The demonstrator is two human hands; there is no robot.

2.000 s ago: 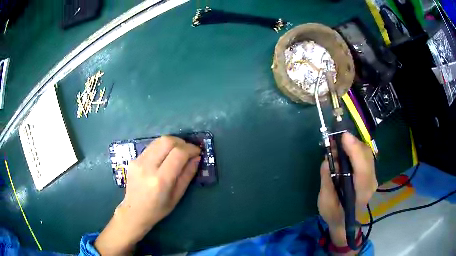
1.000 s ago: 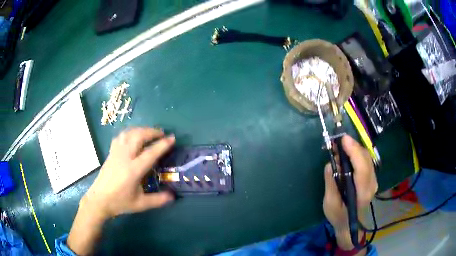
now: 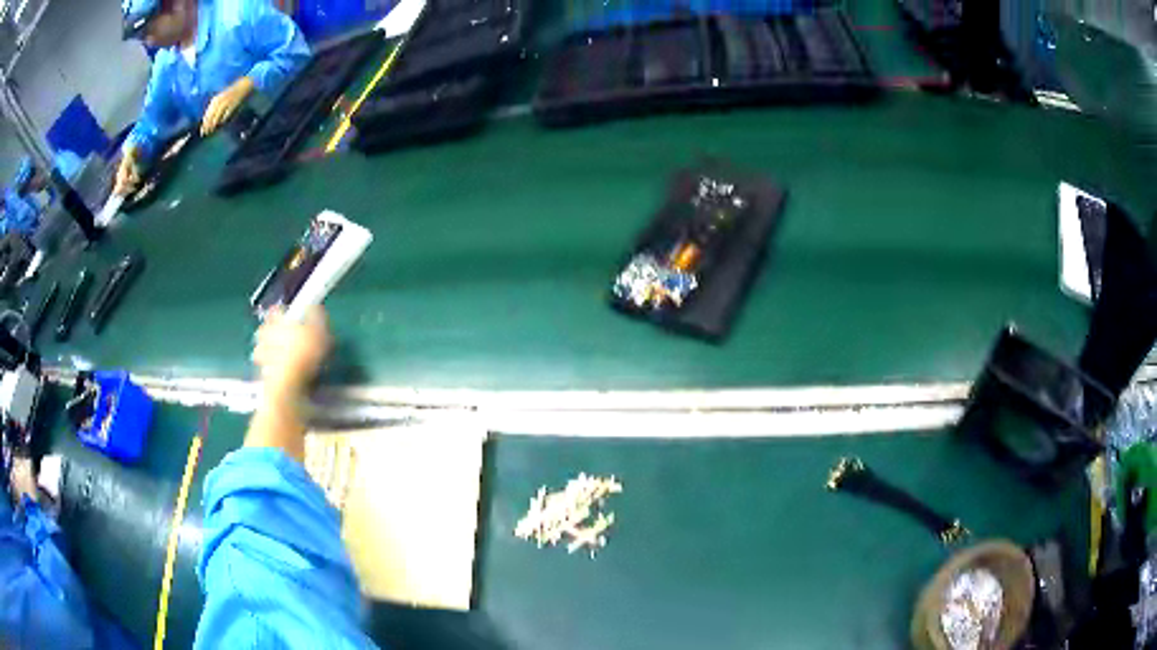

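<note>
My left hand [image 3: 289, 345], blurred, reaches over the white-edged strip to the near end of a white tray [image 3: 333, 269]. An opened phone assembly [image 3: 300, 264] lies on that tray. The fingers are at the tray's edge, but their grip is unclear. Another phone assembly [image 3: 685, 260], with a blue-white board and orange flex, lies on a dark slab [image 3: 742, 254] at the centre, slightly blurred. My right hand and the soldering iron are out of the picture.
Near side: cream sheet [image 3: 425, 521], beige pieces [image 3: 571, 513], black cable bundle [image 3: 898, 499], cleaning pot [image 3: 936, 607], black fan housing [image 3: 1034, 406], blue bin [image 3: 124, 417]. Across the line: black trays [image 3: 711, 64] and a person in blue [image 3: 216, 64]. White strip [image 3: 723, 413] crosses between.
The view has swung up and left across the line. My left hand has left the phone on the mat and reached forward to the white tray. My right hand and iron have left view.
</note>
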